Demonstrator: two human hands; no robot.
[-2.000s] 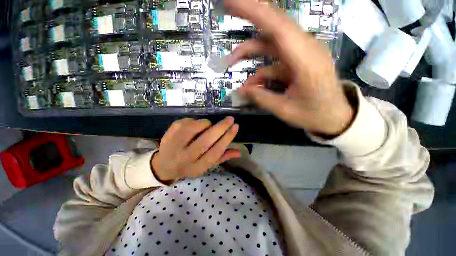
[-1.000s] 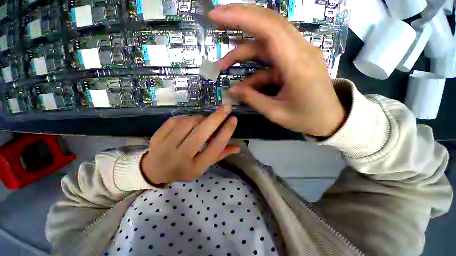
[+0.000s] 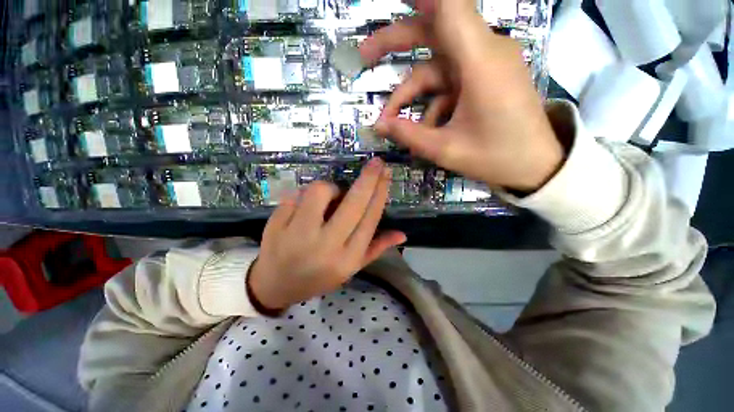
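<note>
A clear blister tray (image 3: 233, 211) holds rows of small circuit boards (image 3: 274, 72), each with silver areas and a light blue-green patch. My right hand (image 3: 491, 105) is over the tray, with its fingers curled. A small grey adhesive piece (image 3: 348, 59) clings to one of its fingertips. Its thumb and a finger meet low over a board; whether they pinch another piece is unclear. My left hand (image 3: 310, 241) lies palm down across the tray's front edge with fingers extended, its fingertips just below my right thumb. No piece is visible in it.
White curls of used release liner (image 3: 620, 100) lie piled on the dark tabletop (image 3: 712, 201) right of the tray. A red plastic stool (image 3: 40, 269) stands on the floor at the left. The table's front edge runs just below the tray.
The tray sits lower in view than a second ago. My left fingers now reach over its front edge. My right thumb and finger are over a board farther from that edge. The grey piece remains on the fingertip.
</note>
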